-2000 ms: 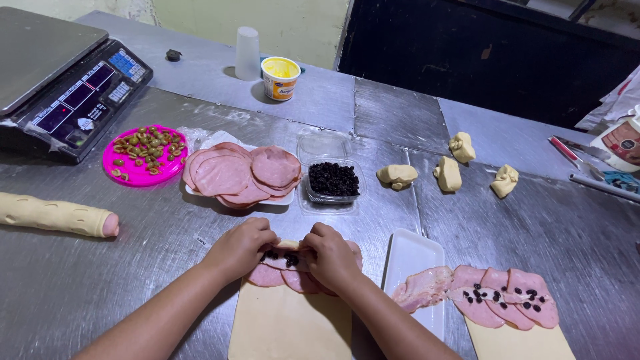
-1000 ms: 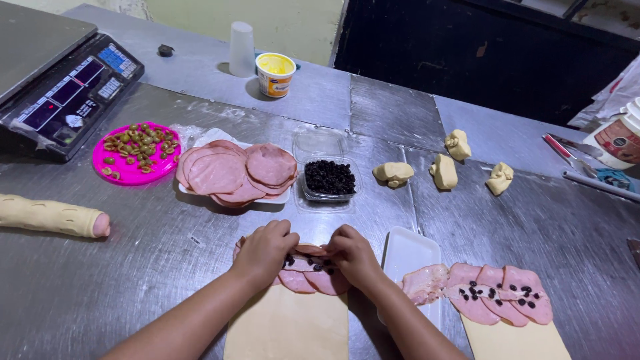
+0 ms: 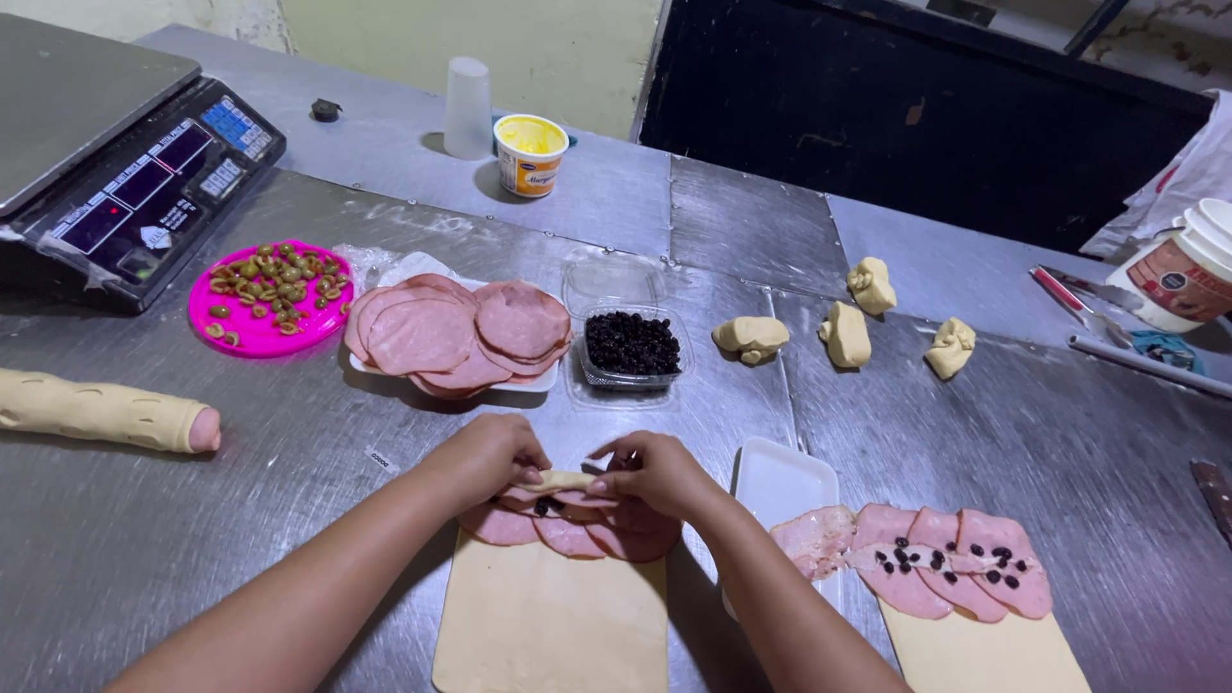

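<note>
My left hand (image 3: 496, 457) and my right hand (image 3: 654, 472) pinch the folded far edge of a dough sheet (image 3: 553, 616) at the centre. Overlapping ham slices (image 3: 568, 534) with a few raisins lie across the sheet just below my fingers. To the right, a second dough sheet (image 3: 982, 654) bears ham slices (image 3: 934, 602), a strip of bacon and raisins; the bacon (image 3: 818, 539) reaches over a white tray (image 3: 784, 476). Beyond my hands are a clear plastic box of raisins (image 3: 632, 346) and a tray of round ham slices (image 3: 423, 332).
A pink plate (image 3: 217, 332) of cut olives, a digital scale (image 3: 144, 192) and a filled dough roll (image 3: 106, 412) lie left. At the back stand a plastic cup (image 3: 468, 111) and a margarine tub (image 3: 531, 159). Several dough pieces (image 3: 847, 337), a white bucket (image 3: 1179, 269) and a red-handled utensil (image 3: 1059, 289) are right.
The far edge of the centre dough sheet has been folded toward me over part of the ham, and fewer raisins show. My hands stay at that edge.
</note>
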